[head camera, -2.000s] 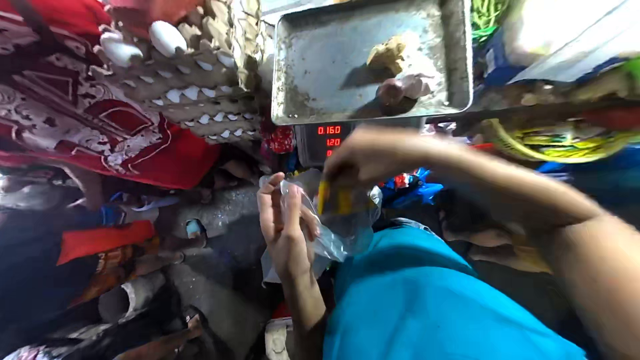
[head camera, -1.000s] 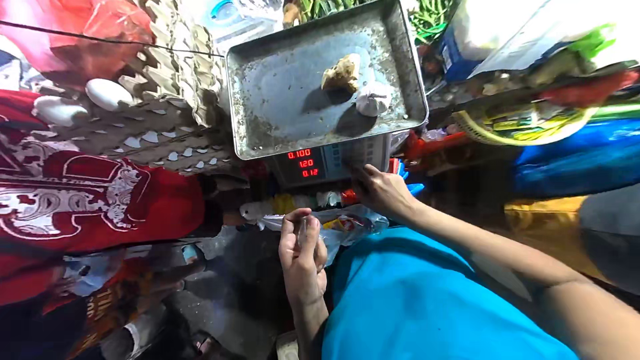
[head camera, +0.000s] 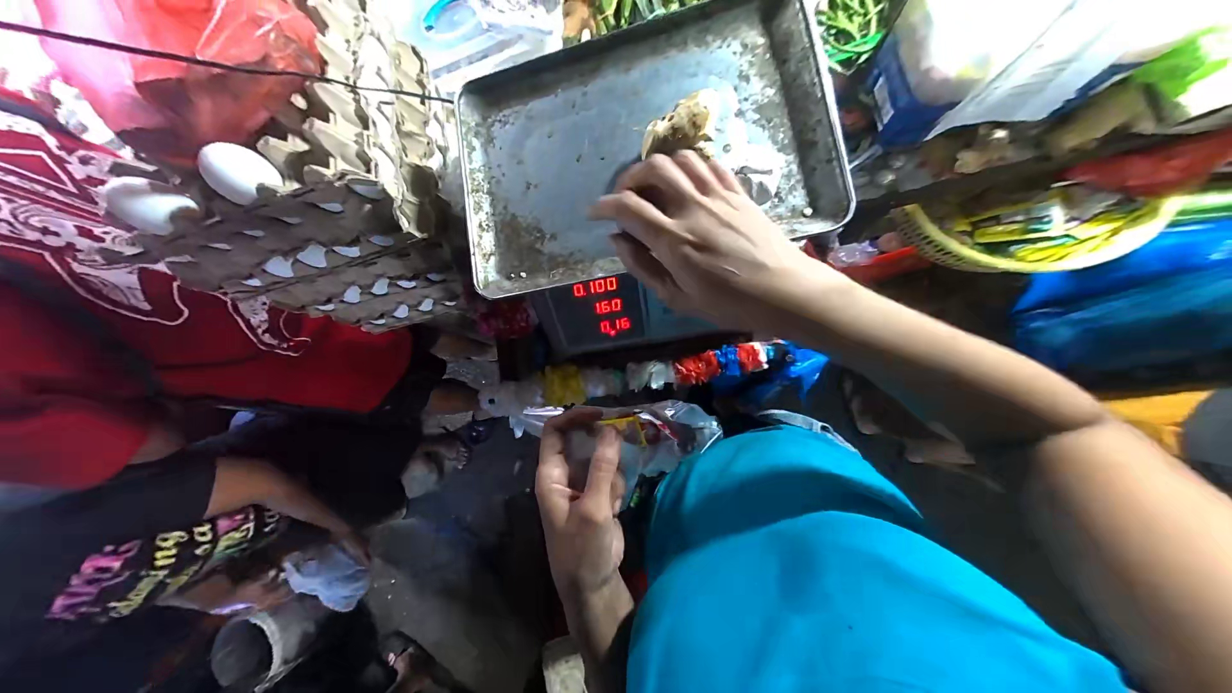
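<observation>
A worn metal tray (head camera: 549, 173) rests on a digital scale (head camera: 602, 313) with a lit red display. A piece of ginger root (head camera: 681, 123) and a whitish bulb that looks like garlic (head camera: 760, 178) lie at the tray's right side. My right hand (head camera: 688, 226) is over the tray, its fingers curled just below the ginger; whether they touch it or hold anything is hidden. Below the scale, my left hand (head camera: 582, 481) holds a clear plastic bag (head camera: 664, 428) with something yellow and red in it, between thumb and fingers.
Stacked cardboard egg trays (head camera: 337, 221) with white eggs (head camera: 239, 173) stand left of the tray. A yellow basket (head camera: 1049, 255) and blue plastic (head camera: 1116, 298) are at the right. A thin dark cord crosses the upper left. People stand close by at the left, one in a red garment (head camera: 289, 356).
My right hand has moved from the scale's keys up over the tray, near the ginger. My left hand stays below the scale with the bag. The middle and bottom numbers on the display have changed.
</observation>
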